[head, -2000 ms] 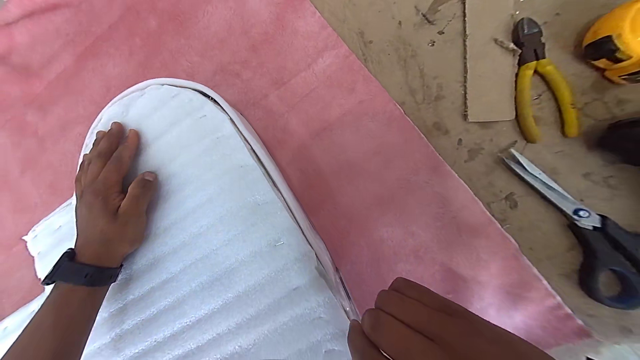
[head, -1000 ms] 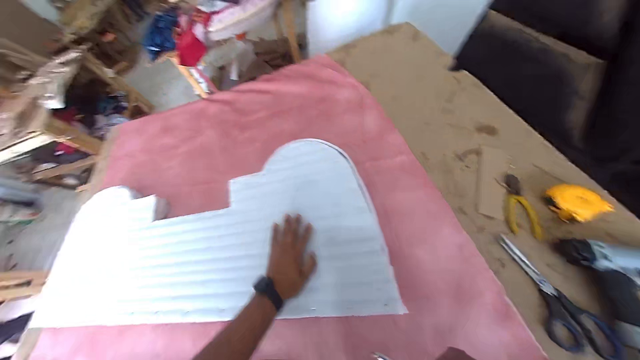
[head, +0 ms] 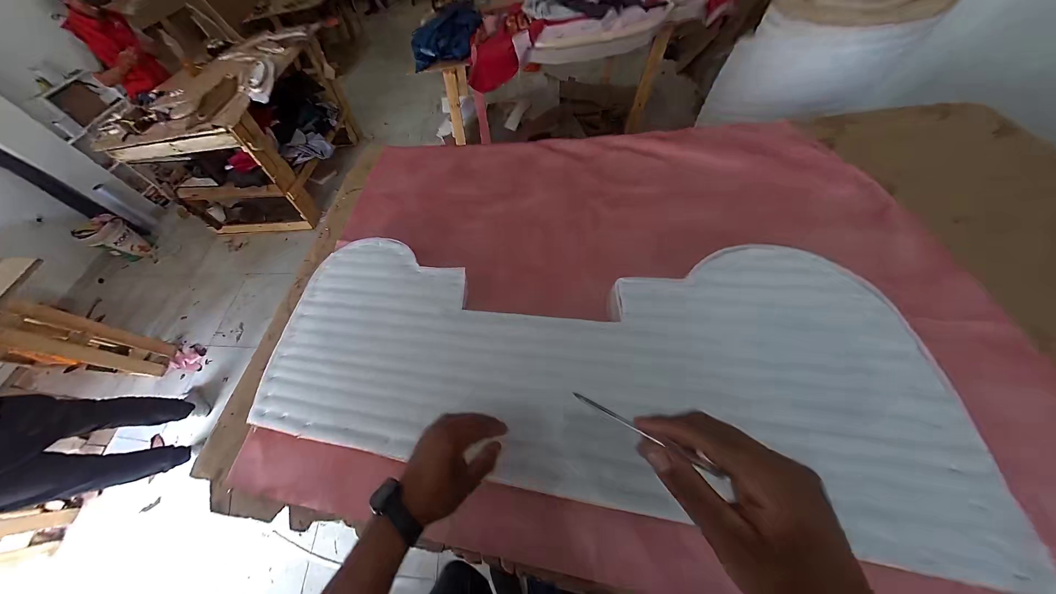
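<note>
A white ribbed padded panel, with two rounded ends and a rectangular notch between them, lies flat on pink fabric. My right hand grips a thin pointed metal tool between thumb and fingers, its tip pointing left over the middle of the panel. My left hand, with a dark watch at the wrist, is at the panel's near edge, thumb and fingers apart with nothing seen between them.
The brown worktable shows beyond the fabric at the right. A wooden bench with scraps stands at the back left, near a person in red. Another person's dark-trousered legs are at the left. A table with cloths stands behind.
The view has swung up and left, showing more of the room. My left hand no longer lies flat on the panel's right part. My right hand has come into full view with the pointed tool.
</note>
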